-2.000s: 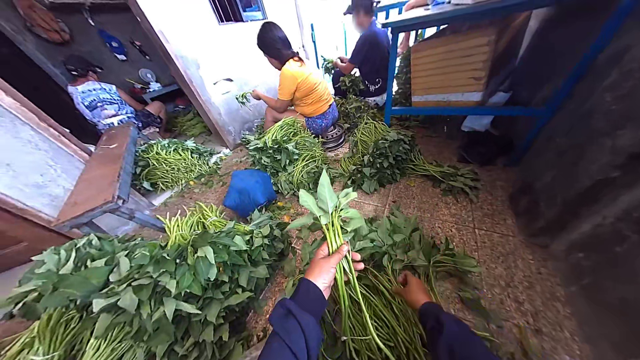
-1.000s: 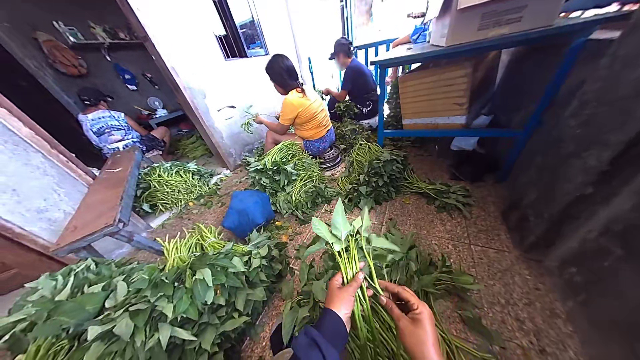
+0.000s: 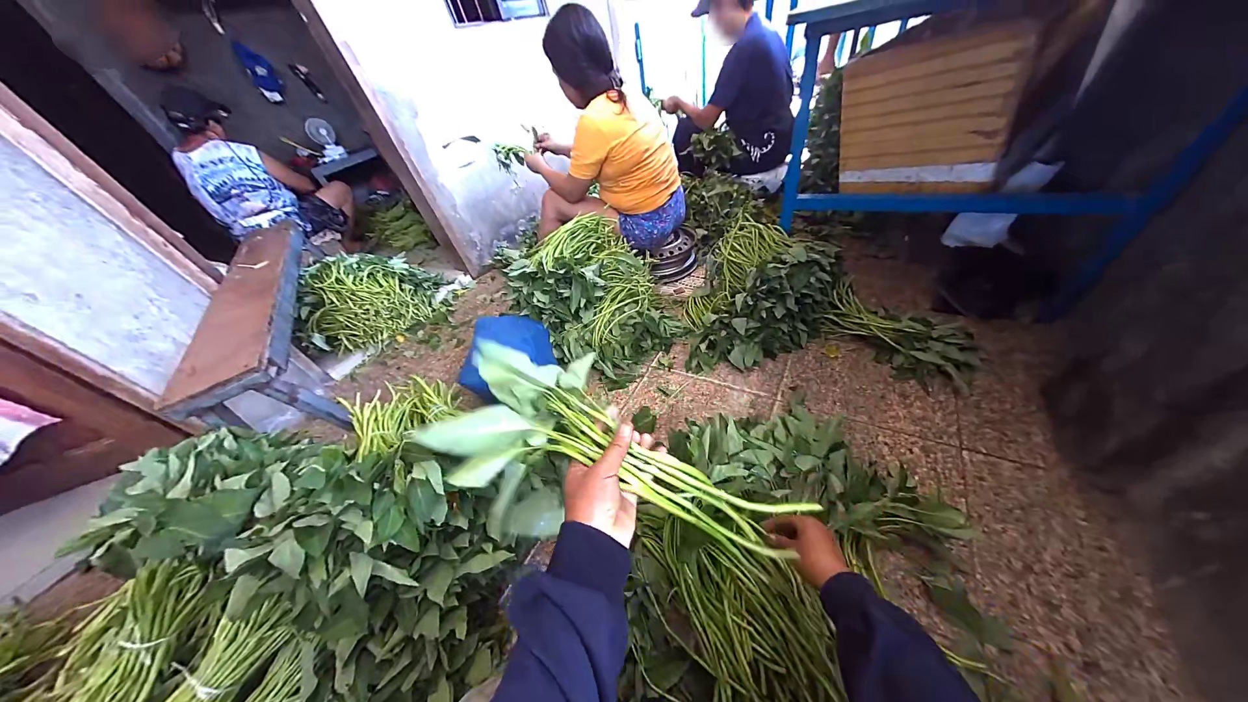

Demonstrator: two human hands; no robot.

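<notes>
My left hand grips a bunch of long-stemmed leafy greens, its leaves pointing to the upper left and its cut stems to the right. My right hand is at the stem ends, above a loose pile of the same greens on the floor; its fingertips are partly hidden, so whether they hold a stem cannot be told. Left of my arms lies a large heap of leafy greens, with tied bundles at its lower left. A blue object sits on the floor behind the held bunch.
A wooden bench stands at the left. A person in a yellow shirt sits ahead on a wheel rim, among more piles of greens. Two other people sit farther off. A blue-framed table stands at the right.
The bunch in my left hand was upright and is now tilted with its leaves to the left. My right hand was close beside my left hand and has moved away toward the stem ends.
</notes>
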